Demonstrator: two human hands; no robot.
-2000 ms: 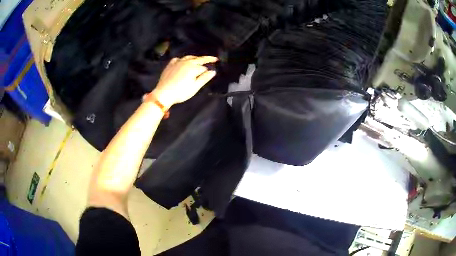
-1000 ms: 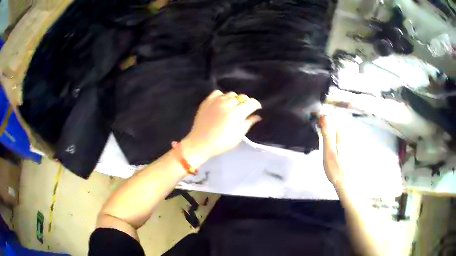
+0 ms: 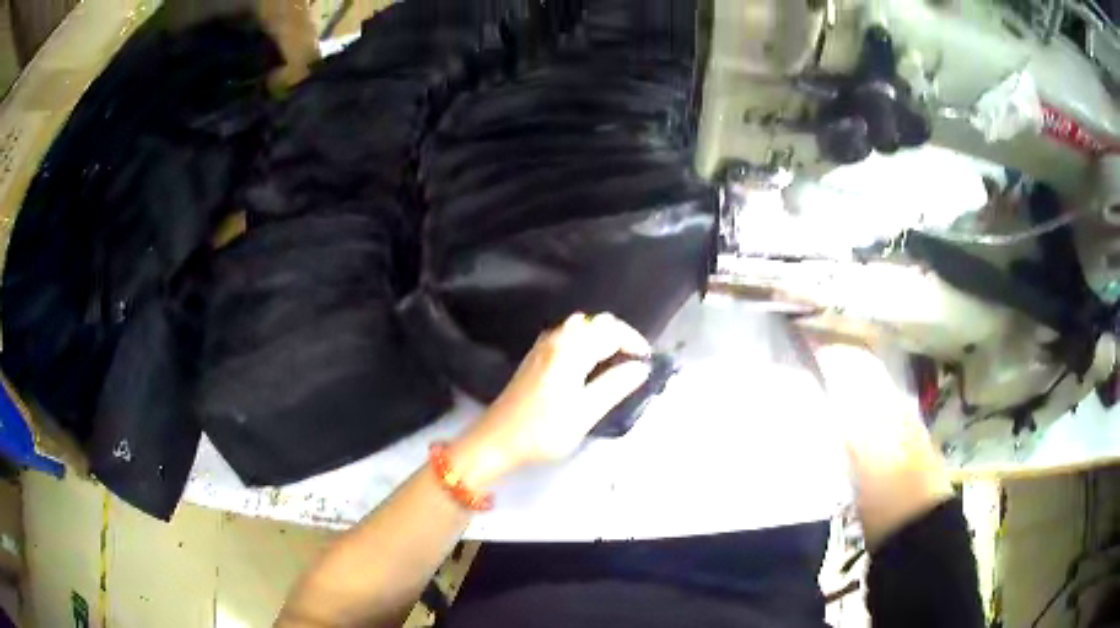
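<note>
A row of black panels [image 3: 553, 160] lies in overlapping folds left of the sewing machine's needle area [image 3: 752, 209]. The nearest panel [image 3: 577, 276] has a smooth, shiny face, and its right edge meets the metal parts there. My left hand [image 3: 571, 386] is at this panel's lower edge, with thumb and fingers closed on a dark piece of it. My right hand [image 3: 866, 405] lies below the pale machine arm [image 3: 835, 285]. It is overexposed, and its fingertips are hard to make out.
More black panels [image 3: 313, 356] hang over the white table's [image 3: 590, 503] left front edge, one with a small white logo. A carton [image 3: 37, 147] stands at the far left. The cream machine head [image 3: 983, 111] with a red label is at the right. Dark-handled scissors lie unclear among dark shapes.
The view has shifted right. My left hand has moved down to the near panel's lower edge and closed on it. My right hand has come in from out of view and now lies below the machine arm.
</note>
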